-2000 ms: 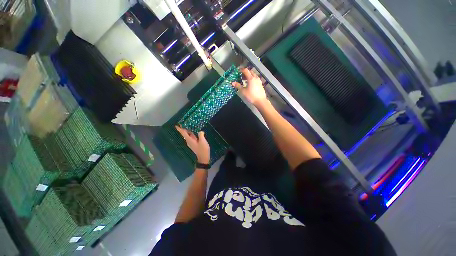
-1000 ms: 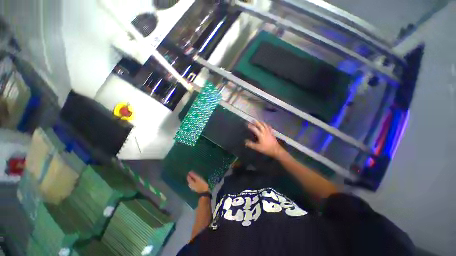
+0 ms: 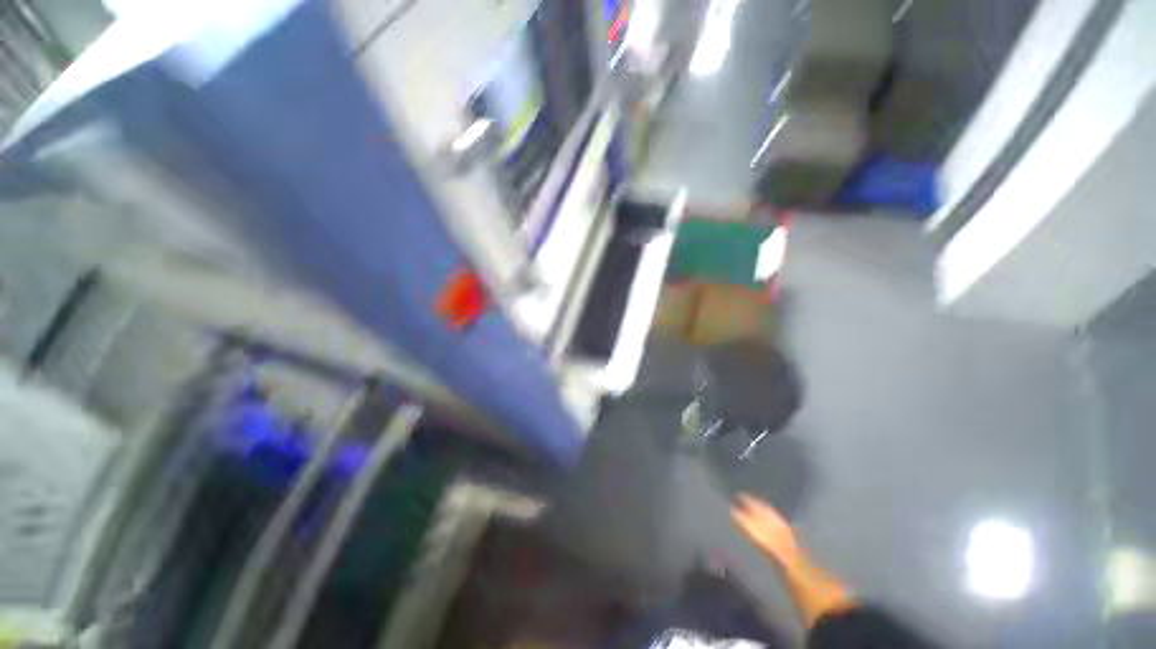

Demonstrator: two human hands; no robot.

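The picture is strongly blurred. My right hand (image 3: 771,530) is low, right of centre, over the grey floor, with its bare forearm running down to a dark sleeve. Its fingers look extended and I see nothing held in it. My left hand is not in view. Ahead of my right hand, a white-edged shelf (image 3: 644,314) with a long dark keyboard (image 3: 606,298) juts from the machine.
A blue post (image 3: 336,190) with a red knob (image 3: 463,299) crosses the left. A tan box with a green top (image 3: 725,250) stands beyond the shelf, near a dark round stool (image 3: 754,387). Metal rails (image 3: 311,526) are lower left. A white cabinet (image 3: 1033,140) is upper right.
The view has swung from the conveyor and panels to the machine's shelf and floor. The green PCB panel and my left hand have left view. My right hand is away from the dark board.
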